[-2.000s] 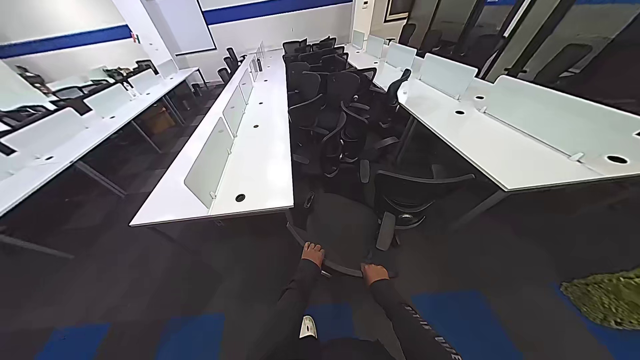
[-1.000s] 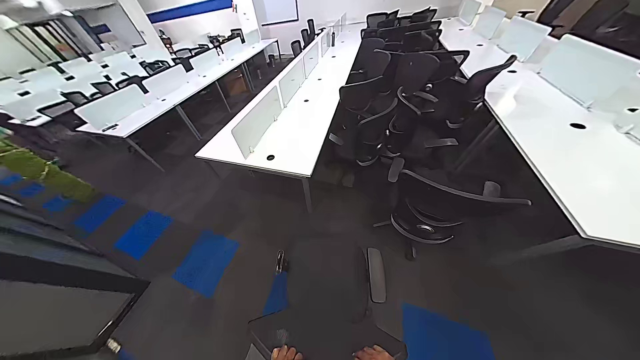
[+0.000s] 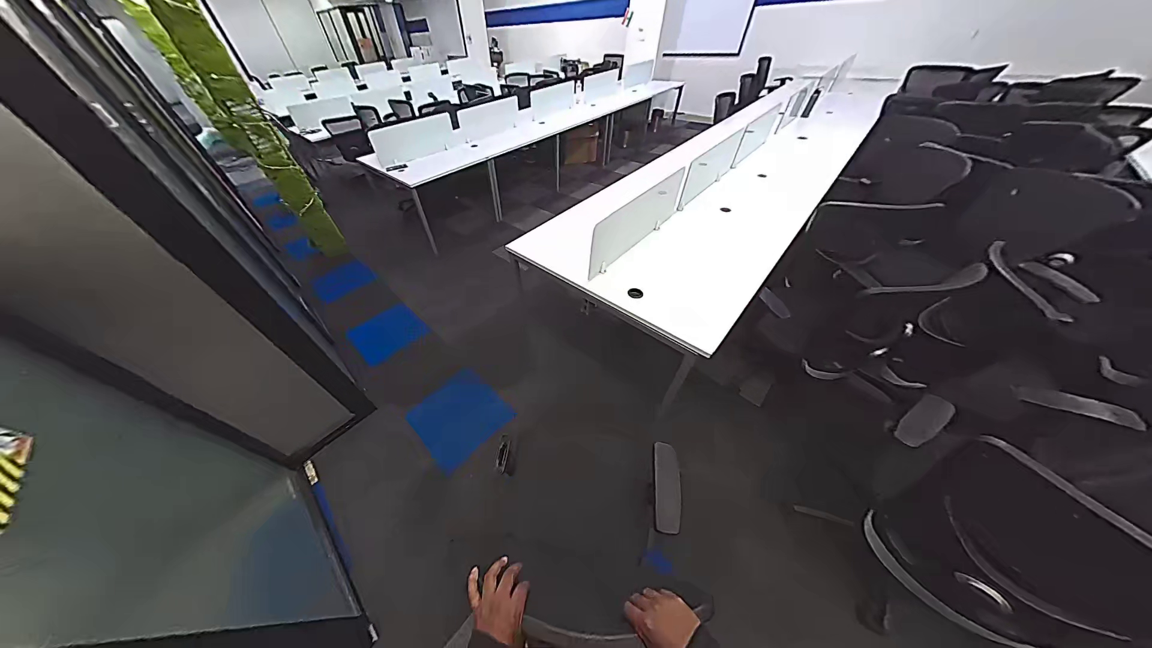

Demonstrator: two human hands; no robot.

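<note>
A black office chair [image 3: 571,576] stands right in front of me at the bottom of the view, its back toward me. My left hand [image 3: 499,601] rests on the left part of the top of its backrest, fingers spread. On the right part of the same edge lies my right hand [image 3: 661,616], its fingers bent over the rim. One padded armrest [image 3: 667,488] shows ahead of my right hand. The other armrest [image 3: 504,455], ahead of my left hand, seems to lack a pad. The chair's base is hidden.
Ahead is a long white desk [image 3: 684,306] with frosted dividers [image 3: 634,220]. Several black chairs [image 3: 972,216] crowd its right side; a nearer chair [image 3: 1017,540] stands at lower right. A dark-framed glass partition [image 3: 171,486] rises close on the left, with a green-covered post [image 3: 297,193] beyond.
The view has swung left, bringing the glass partition close on the left. Both hands stay at the chair's backrest; my left hand's fingers now look more spread than two seconds ago.
</note>
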